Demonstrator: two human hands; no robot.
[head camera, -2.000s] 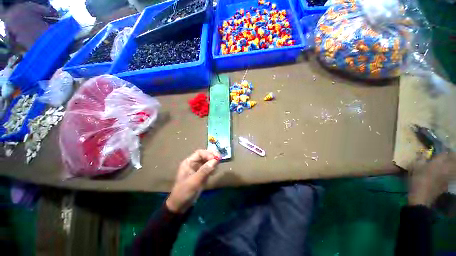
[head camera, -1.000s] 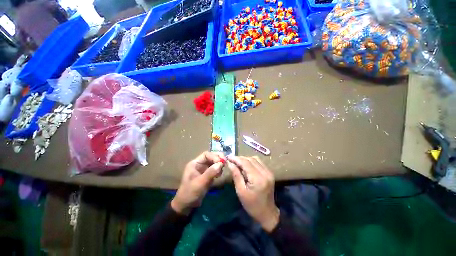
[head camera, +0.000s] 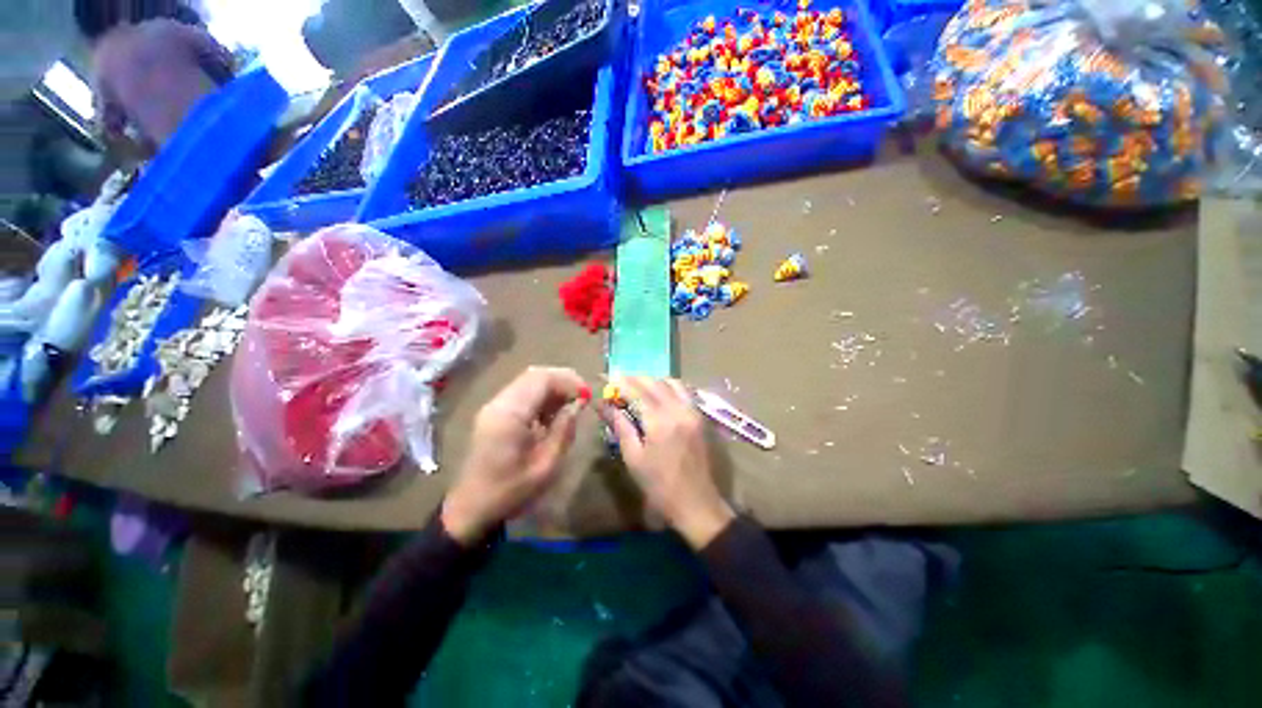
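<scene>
My left hand pinches a tiny red piece between thumb and finger, left of the near end of the green board. My right hand is at the board's near end, with its fingertips on a small yellow-orange striped cone. The hands are close together but apart. A small pile of red pieces lies left of the board, and loose blue-and-yellow cones lie right of it. My right hand hides the board's near end.
Pale thread snips lie right of my right hand. Blue crates stand behind the board. A bag of red pieces sits left, a bag of striped cones back right. Cardboard lies far right. A person is at the back left.
The glue gun was let go between the two earlier frames. Since then my hands have moved up the board and slightly apart, and my right hand has reached the cone. The view has shifted.
</scene>
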